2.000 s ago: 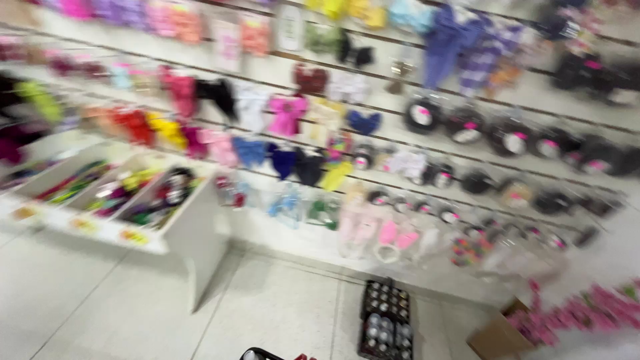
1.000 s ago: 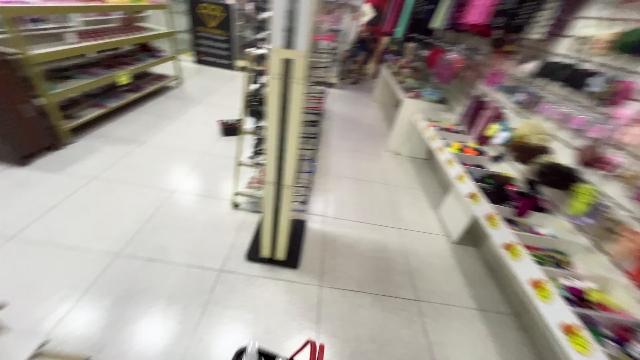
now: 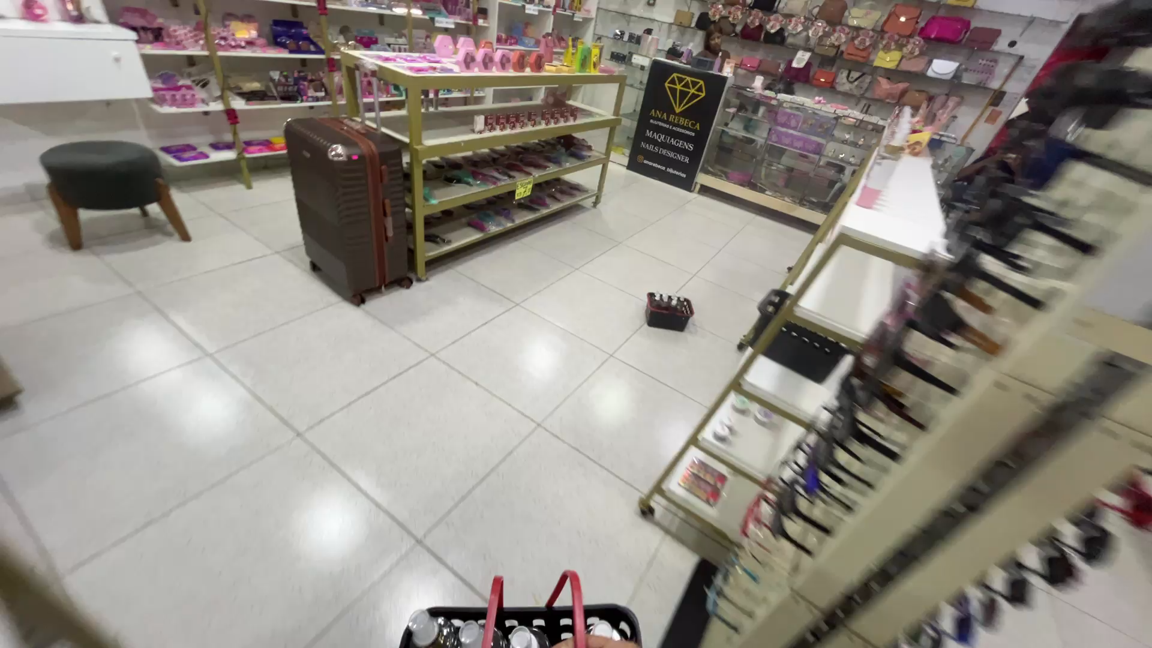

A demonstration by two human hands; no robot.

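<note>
A small black plastic basket (image 3: pixel 630 616) with red handles is at the bottom edge, cut off by the frame. Several bottles (image 3: pixel 470 633) with pale caps stand in it. Between its handles, a sliver of skin shows, apparently my right hand (image 3: pixel 589 643); its grip is hidden. My left hand is out of view. Farther ahead, another black basket (image 3: pixel 669 313) holding small bottles rests on the tiled floor.
A brown suitcase (image 3: pixel 335 211) stands beside a gold-framed shelf unit (image 3: pixel 517 81), with a dark stool (image 3: pixel 103 171) to the left. At right are a sunglasses rack (image 3: pixel 954 477) and a white-topped shelf unit (image 3: pixel 895 202). A person (image 3: pixel 713 43) is behind the sign (image 3: pixel 675 121).
The view has swung from the wall of hair accessories to the shop floor. More of the basket with red handles shows at the bottom edge than one second ago.
</note>
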